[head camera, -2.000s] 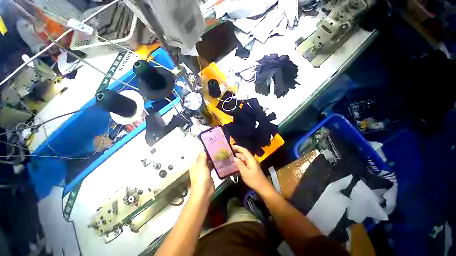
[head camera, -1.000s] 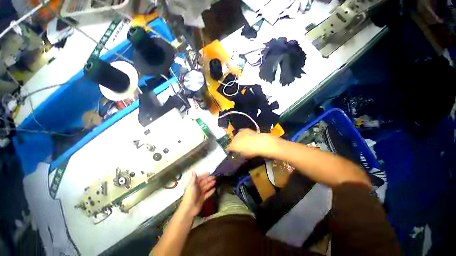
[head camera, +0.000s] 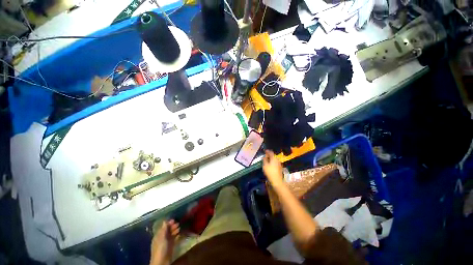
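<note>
A phone (head camera: 249, 148) with a lit pinkish screen lies on the white table at the right end of the sewing machine (head camera: 171, 150). My right hand (head camera: 272, 166) is just right of the phone, at the table's front edge beside the black scraps (head camera: 285, 121); its fingers are small and blurred, and I cannot tell if it holds anything. My left hand (head camera: 165, 235) is low over my lap, in front of the table, with fingers bent and nothing visible in it.
A yellow-orange tray (head camera: 296, 150) lies under the black scraps. A blue bin (head camera: 369, 160) with dark, white and brown pieces stands at the right. Thread cones (head camera: 162, 39) stand behind the machine. Dark pieces lie fanned (head camera: 328, 72) farther right; another machine (head camera: 397, 49) is beyond.
The phone, in both hands two seconds ago, now lies on the table. My left hand has drawn back to my lap. My right hand has moved to the table's front edge. The view has shifted.
</note>
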